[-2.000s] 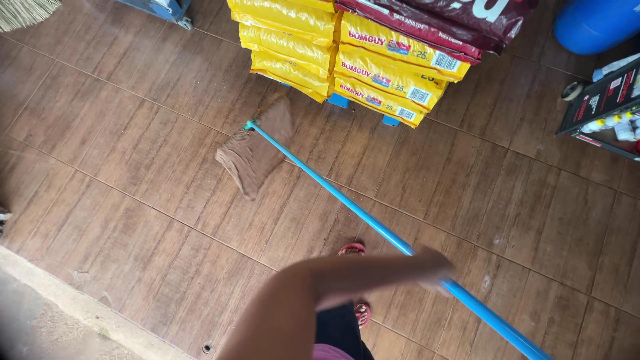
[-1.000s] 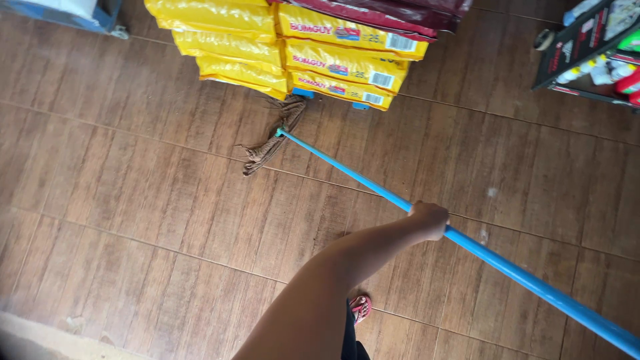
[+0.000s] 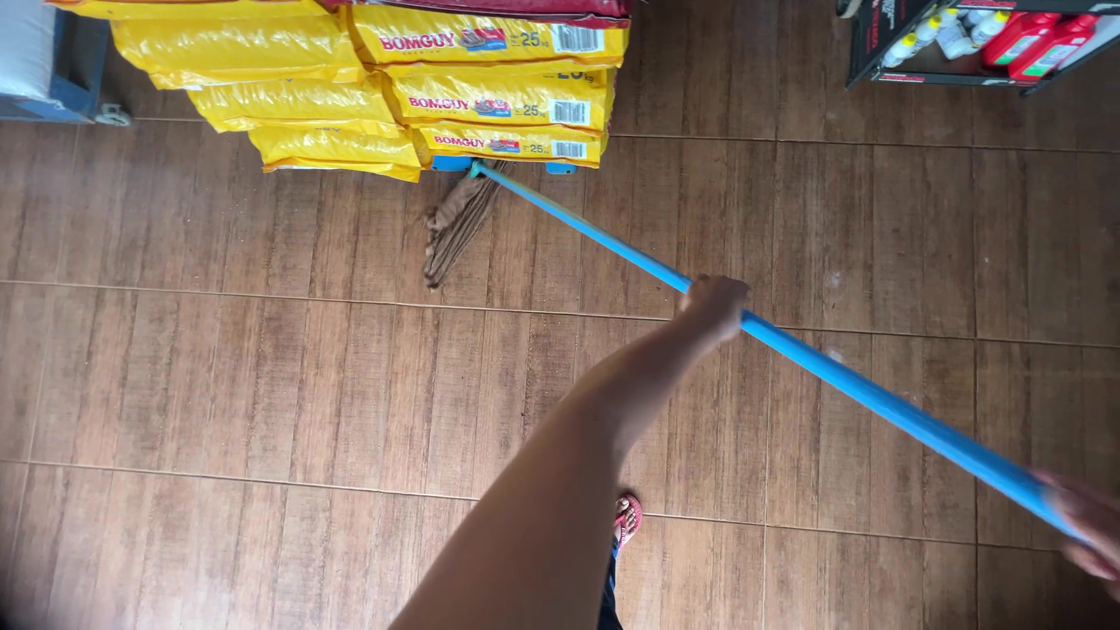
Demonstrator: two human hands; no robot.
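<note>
My left hand [image 3: 716, 306] is closed around the middle of a long blue pole [image 3: 884, 407]. At the right edge of the view my right hand [image 3: 1089, 521], partly cut off, grips the pole's near end. The pole slants up and left to a green-blue joint, where a brown floor cloth [image 3: 459, 223] hangs bunched. That cloth lies on the wood-look tile floor [image 3: 350, 376], and its upper end is at the foot of a stack of yellow 25 kg bags [image 3: 499, 96], partly hidden beneath them.
Blue feet or base parts [image 3: 451, 164] show under the bags. A blue wheeled frame [image 3: 74, 96] stands at the upper left, and a dark rack [image 3: 962, 77] with bottles at the upper right. My foot in a red sandal [image 3: 627, 516] is on the floor below.
Two seconds ago the cloth lay spread flat on the floor left of the stack's base; now it is bunched, its end against the base. The right hand has come into view on the pole.
</note>
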